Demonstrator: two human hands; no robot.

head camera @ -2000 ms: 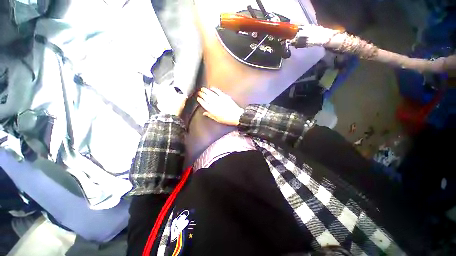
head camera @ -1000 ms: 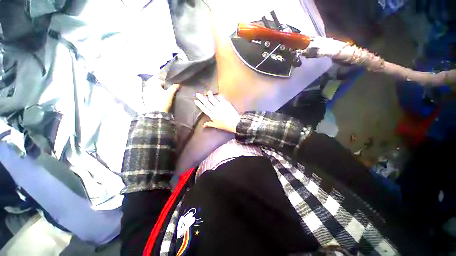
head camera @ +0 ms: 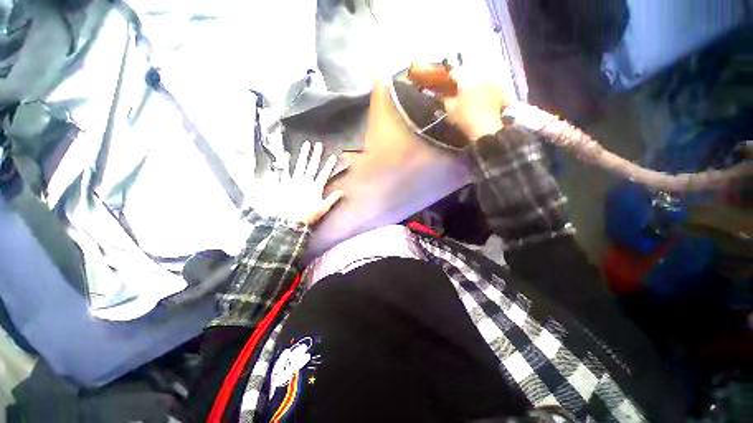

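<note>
The steam iron [head camera: 419,107] stands at the upper middle, its dark pointed plate flat on the pressing table [head camera: 371,186]. My right hand [head camera: 475,99] is closed around its orange-brown handle and covers much of the iron. My left hand [head camera: 301,188] lies flat with spread fingers on the garment's near right edge, overexposed by glare. The grey garment [head camera: 198,157] spreads over the left and middle, with pale glaring areas and a darker grey part [head camera: 326,124] just beyond my left fingertips.
A thick pinkish-beige hose [head camera: 578,142] runs from the iron to the right edge. Dark cloth [head camera: 561,49] is at the upper right. Blue and red items [head camera: 632,268] lie lower right. The table's blue-lavender edge [head camera: 91,347] curves at lower left.
My right hand has moved from the cloth to the iron handle and taken hold of it. My left hand has opened out flat on the garment's edge. The view has shifted slightly.
</note>
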